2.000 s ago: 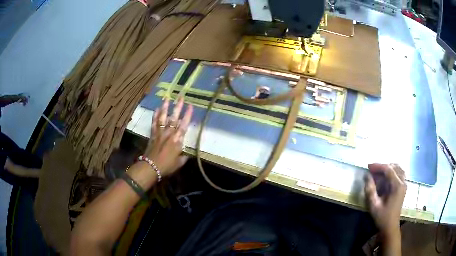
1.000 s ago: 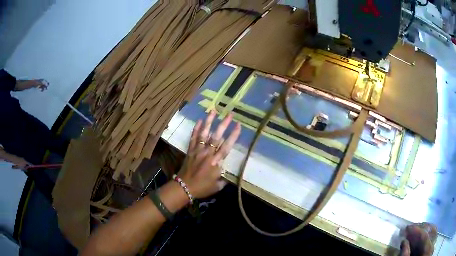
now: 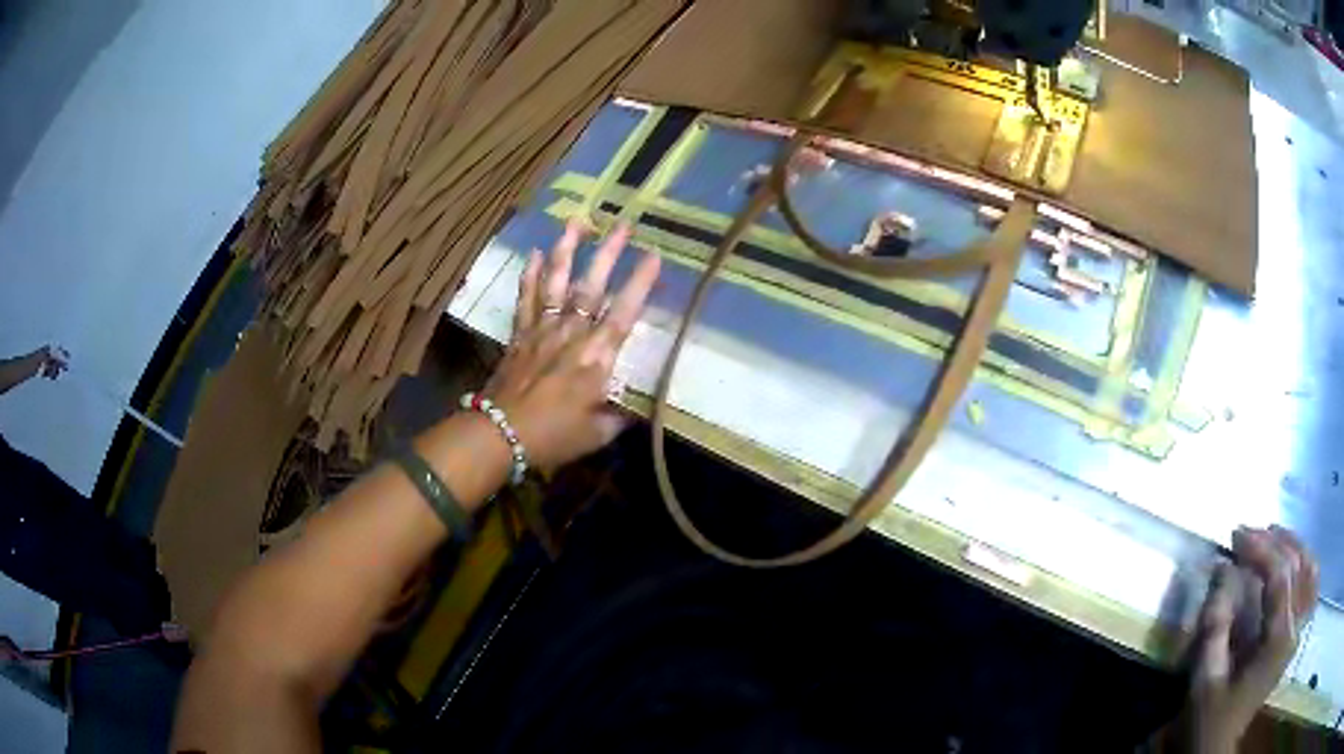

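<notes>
A brown bag panel (image 3: pixel 1179 177) lies under the machine head (image 3: pixel 1017 27), held down by the yellow feeding-frame clamp (image 3: pixel 1041 140). A brown handle strap (image 3: pixel 943 390) runs from the panel's front edge in a loop over the positioning template (image 3: pixel 708 206) and hangs past the table's front edge. My left hand (image 3: pixel 568 354) lies palm down with fingers spread at the template's left front, holding nothing. My right hand (image 3: pixel 1253 619) is curled at the table's front right edge beside something dark and blurred; whether it holds it I cannot tell.
Loose strap bundles (image 3: pixel 428 177) lie at the left and hang over the table edge. A brown piece (image 3: pixel 221 471) hangs below them. At the far left another person's hand (image 3: pixel 37 365) and dark clothing show. The white table's front edge (image 3: pixel 796 471) crosses the view.
The view has shifted and tilted. The panel, clamp and strap loop keep their places on the table. My left hand stays flat; my right hand stays near the front right edge.
</notes>
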